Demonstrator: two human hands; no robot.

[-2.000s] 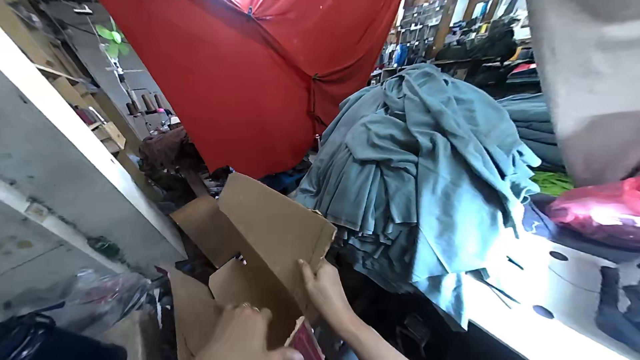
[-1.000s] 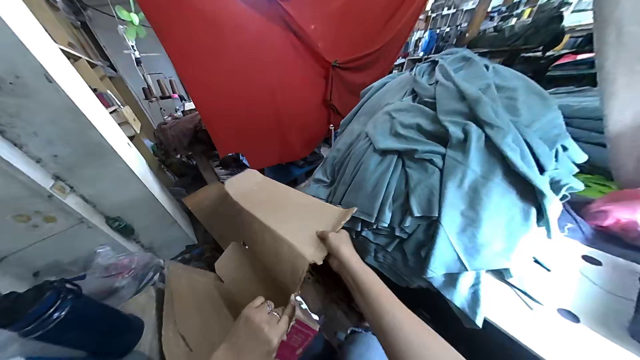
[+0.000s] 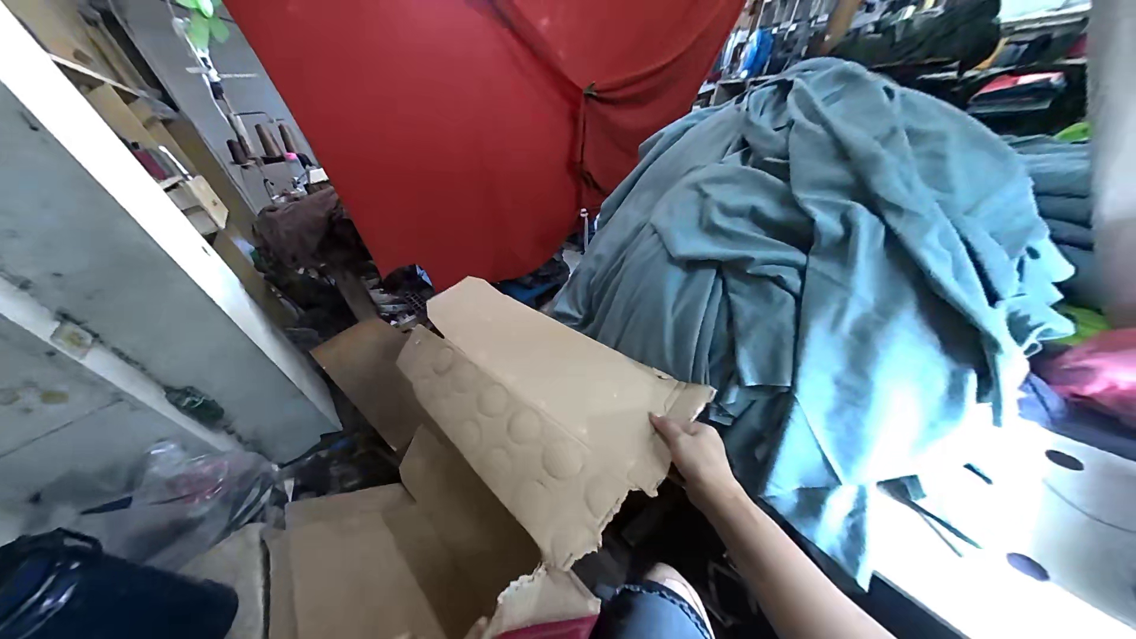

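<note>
An opened cardboard box (image 3: 382, 550) stands at the lower middle, with a ragged torn edge on its right side. My right hand (image 3: 697, 453) pinches the right end of a long cardboard flap (image 3: 550, 364), thumb on top. Round dents mark the panel below that flap. Only a sliver of my left hand (image 3: 479, 628) shows at the bottom edge, beside a torn corner with a dark red printed part; its fingers are mostly hidden. Just right of the flap hangs a large heap of grey-green fabric (image 3: 825, 240).
A red cloth (image 3: 470, 133) hangs behind the box. Clear plastic bags (image 3: 195, 488) and a dark blue container (image 3: 98, 590) lie at lower left. A white table (image 3: 1056, 524) with round holes is at right, and a grey wall panel (image 3: 115, 266) at left.
The box's right side has torn and its panel swung outward with my right hand on the flap. My left hand has moved down, mostly out of view.
</note>
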